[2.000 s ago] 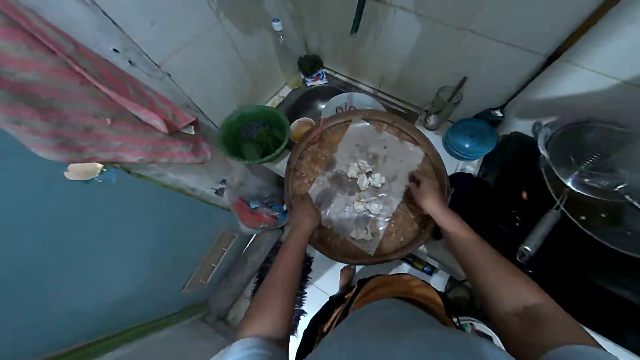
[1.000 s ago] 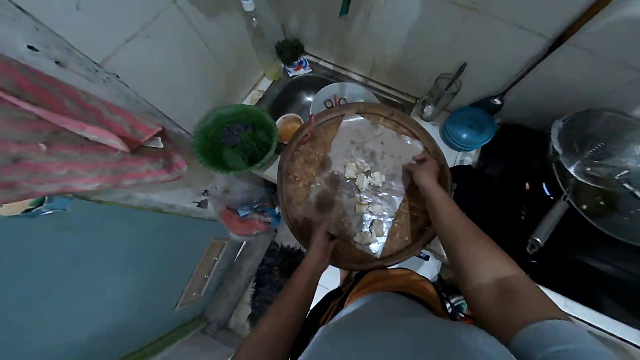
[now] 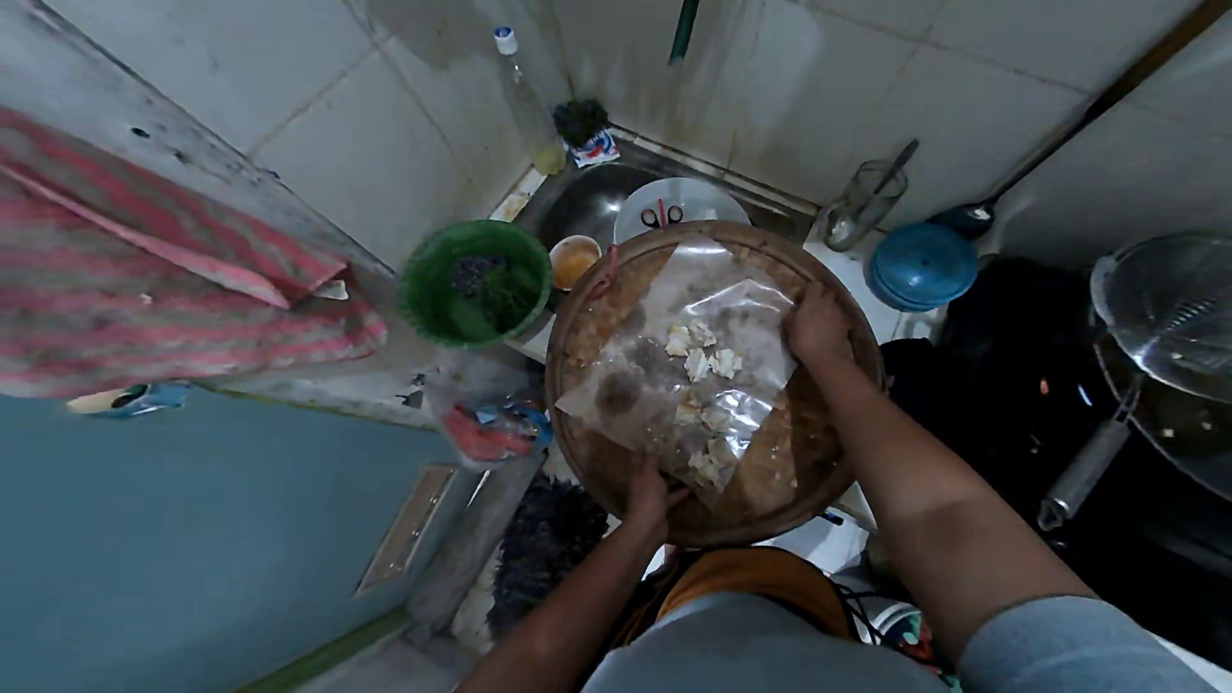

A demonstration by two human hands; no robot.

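A round woven tray (image 3: 602, 462) with a raised rim is held in front of my body. On it lies a clear plastic sheet (image 3: 626, 371), which carries several pale, crumpled pieces of food (image 3: 710, 361). My left hand (image 3: 650, 496) grips the tray at its near rim, with fingers on the inner side. At the right side my right hand (image 3: 820, 325) holds the rim, its fingertips by the edge of the plastic. The undersides of the tray and parts of both hands are hidden.
Behind the tray is a metal sink (image 3: 587, 197) with a plate (image 3: 679, 197) and scissors. A green basin (image 3: 476, 284) of leaves and an orange-filled cup (image 3: 575, 262) stand left. Blue bowls (image 3: 924, 265), a glass (image 3: 866, 204), a black stove (image 3: 1011, 385) and a wire strainer (image 3: 1174, 313) are right.
My left hand has moved along the rim from the tray's left side to its near side. The right hand stays at the right side. The plastic sheet lies differently on the tray.
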